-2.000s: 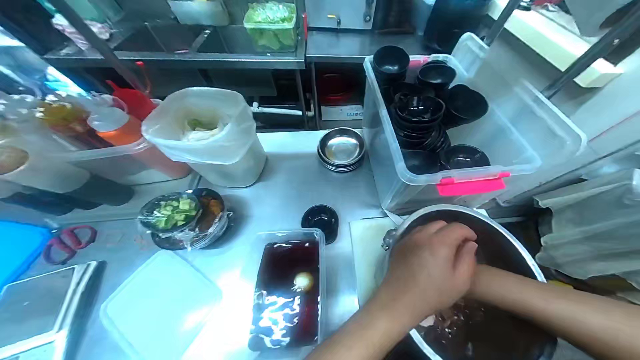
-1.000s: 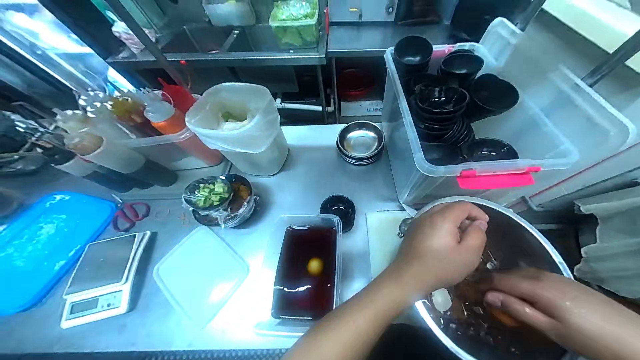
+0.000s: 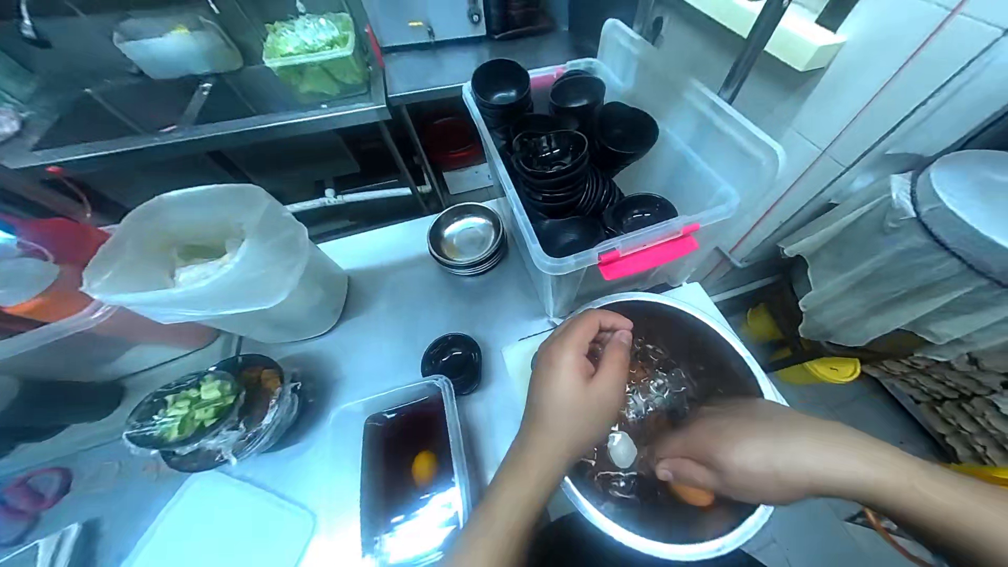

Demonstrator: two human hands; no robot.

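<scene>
A large round metal-rimmed pot (image 3: 752, 354) of dark liquid stands at the lower right. Over its left side is my left hand (image 3: 591, 354), thumb and fingertips drawn together; whether anything is between them is hidden. My right hand (image 3: 732, 453), slightly blurred, is low over the liquid, its fingers beside an orange rounded piece (image 3: 691, 494); a firm hold cannot be made out. A whitish oval piece (image 3: 622, 449) floats between both hands. Left of the pot, a clear plastic container (image 3: 459, 441) holds dark liquid with an orange-yellow round piece (image 3: 424, 468) in it.
A small black bowl (image 3: 451, 362) and stacked metal bowls (image 3: 465, 235) are behind the container. Beyond the pot stands a clear bin (image 3: 551, 268) with black bowls. Further left are a bag-lined tub (image 3: 315, 291), film-covered bowls of chopped greens (image 3: 193, 405) and a flat plastic lid (image 3: 224, 524).
Two seconds ago my hands were close together over the pot; now they are apart, with the right hand lower in it. The view has shifted.
</scene>
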